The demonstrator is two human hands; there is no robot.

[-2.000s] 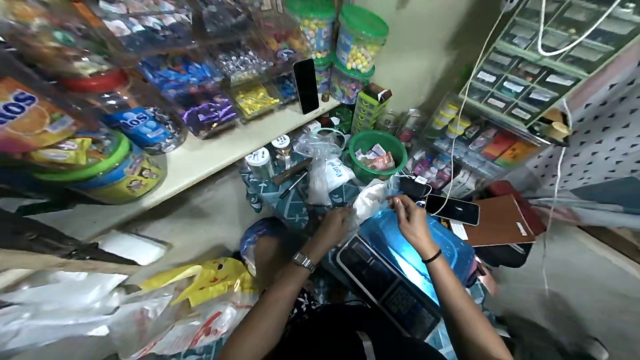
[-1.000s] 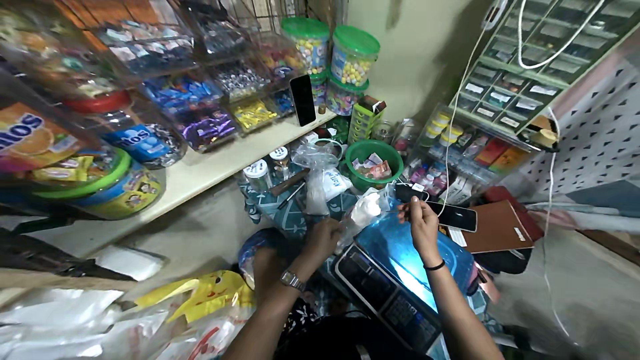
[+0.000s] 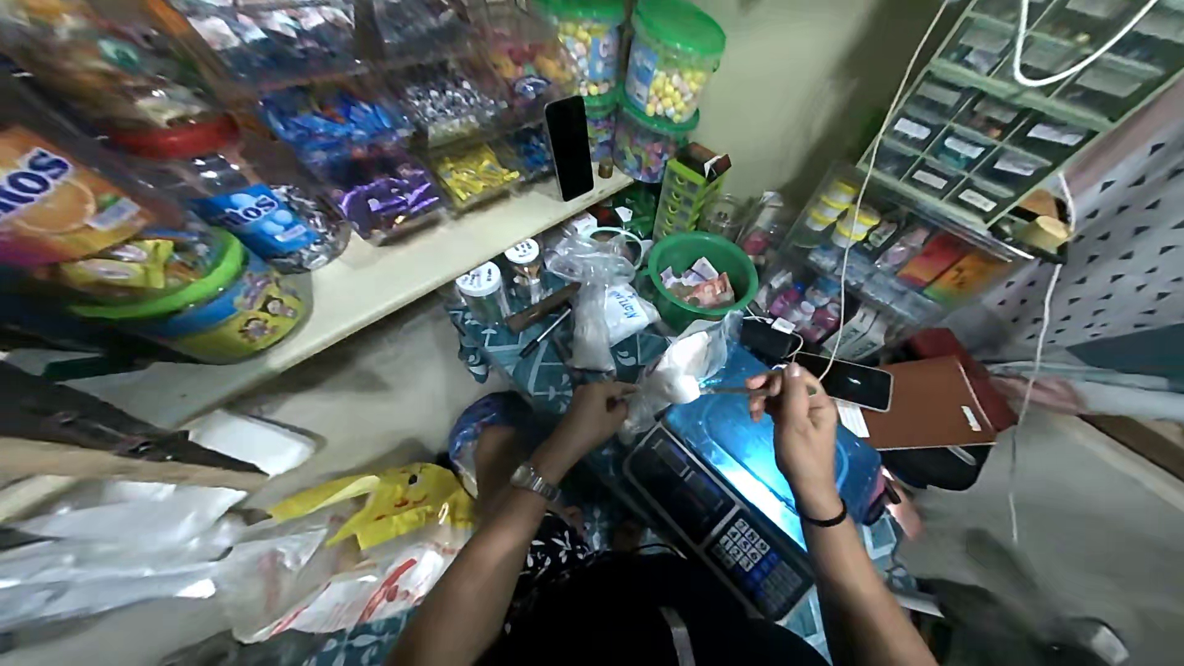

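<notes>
My left hand (image 3: 599,413) pinches one side of a clear plastic bag (image 3: 696,358) with white contents. My right hand (image 3: 797,407) grips a thin handle, apparently a spoon's, whose white-loaded end (image 3: 683,387) lies at the bag. Both hands are above the near and left part of a digital weighing scale (image 3: 721,518) with a blue pan (image 3: 740,435). Behind the bag stands a green plastic basin (image 3: 694,319) with banknotes (image 3: 710,289) in it. A knotted clear bag (image 3: 592,324) and a white printed packet (image 3: 629,313) lie left of the basin.
Candy jars (image 3: 671,60) and candy bins line the shelf (image 3: 370,287), where a phone (image 3: 568,148) stands. White-lidded jars (image 3: 481,291) are on the patterned table. Another phone (image 3: 846,381) and a brown folder (image 3: 925,402) lie at right. A white cable (image 3: 856,222) hangs beside the drawer cabinet (image 3: 999,120).
My right hand has come closer to me and the handle now shows in it, with a white load at its end. My left hand stays at the bag.
</notes>
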